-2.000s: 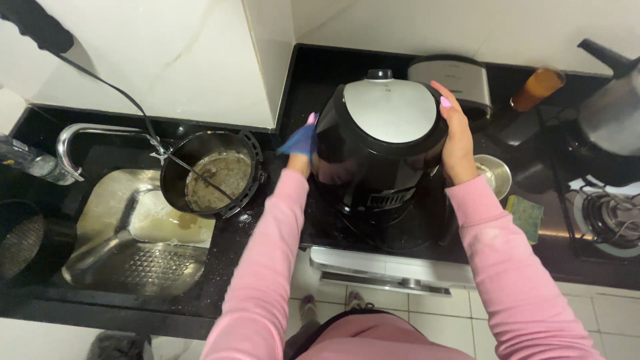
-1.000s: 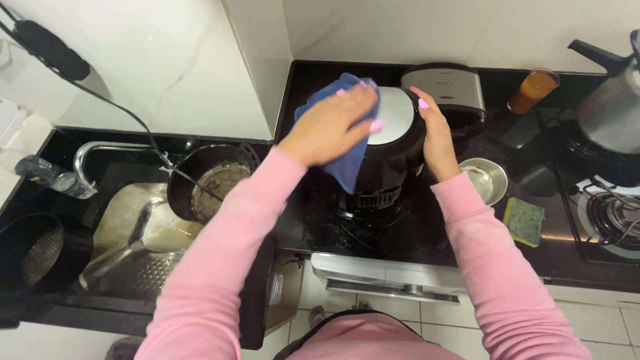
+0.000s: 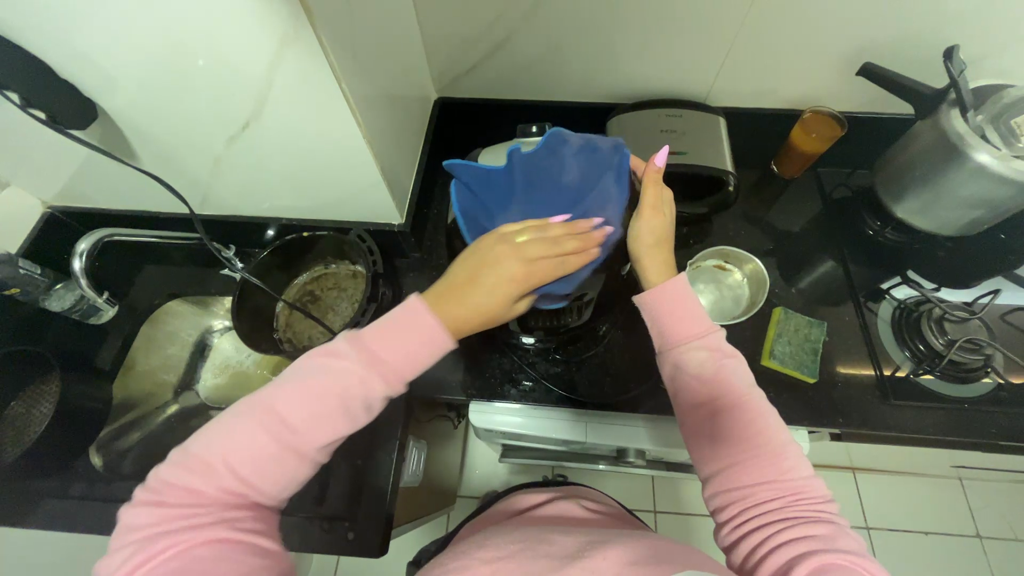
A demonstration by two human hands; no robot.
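A blue cloth (image 3: 544, 188) with a wavy edge is spread over the top and front of a black air fryer (image 3: 560, 316) on the black counter. My left hand (image 3: 532, 260) lies flat on the cloth, fingers pointing right, pressing it against the appliance. My right hand (image 3: 654, 216) rests along the appliance's right side, thumb up; its other fingers are mostly hidden behind the cloth. Most of the silver lid is covered too.
A sandwich maker (image 3: 680, 148) stands behind on the right, with a glass of orange drink (image 3: 810, 142), a small metal bowl (image 3: 728, 284), a sponge (image 3: 794, 344) and a pressure cooker (image 3: 952, 168) by the stove. Left are the sink (image 3: 160, 344), the faucet (image 3: 136, 234), a black fryer basket (image 3: 260, 312) and a hanging cord (image 3: 152, 172).
My left hand has gone from the appliance's left side onto its top, then lower on its front. The cloth, bunched at the left side earlier, is now spread out. My right hand stays at the right side.
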